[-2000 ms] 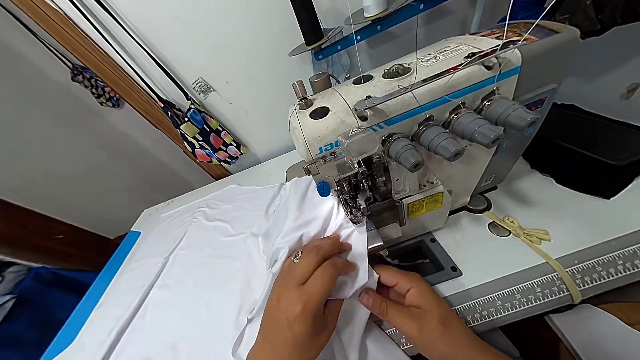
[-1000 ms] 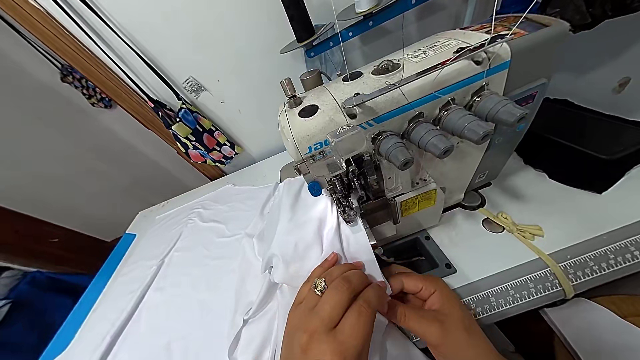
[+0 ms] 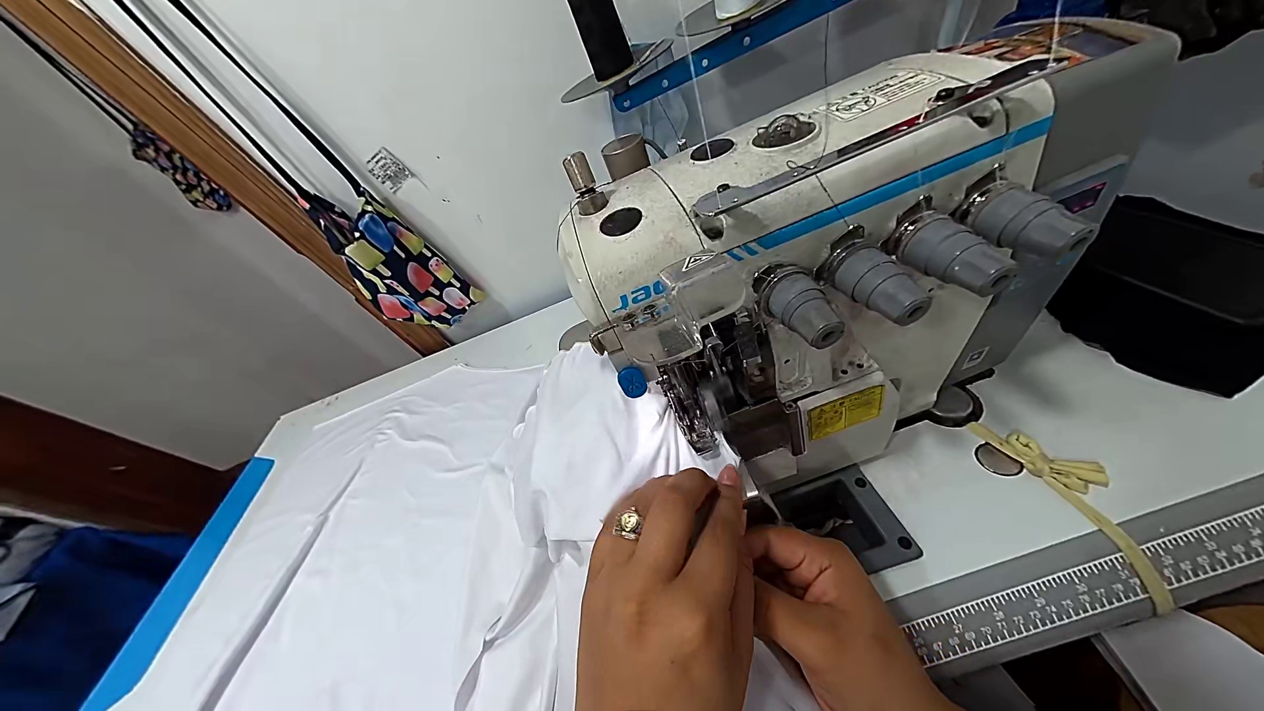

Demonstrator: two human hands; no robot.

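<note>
White knit fabric (image 3: 395, 533) spreads over the table to the left, and its gathered edge runs under the presser foot (image 3: 699, 434) of an overlock sewing machine (image 3: 849, 168). My left hand (image 3: 676, 583), with a ring on one finger, lies on the cloth just in front of the foot, its fingertips pressed together at the fabric edge. Close beside it on the right, my right hand (image 3: 815, 602) pinches the edge between thumb and fingers. The fingertips of both hands nearly touch, and the cloth between them is partly hidden.
A ruler tape (image 3: 1076, 588) runs along the table's front edge, with a yellow fabric strip (image 3: 1116, 533) tied round it. Black fabric (image 3: 1165, 296) lies behind at the right. Patterned cloth bags (image 3: 405, 262) hang at the left; a black thread cone (image 3: 600, 39) stands above.
My left hand has moved forward, its fingertips now closer to the presser foot than a second ago. Two seconds ago my hands were further apart; now they are side by side.
</note>
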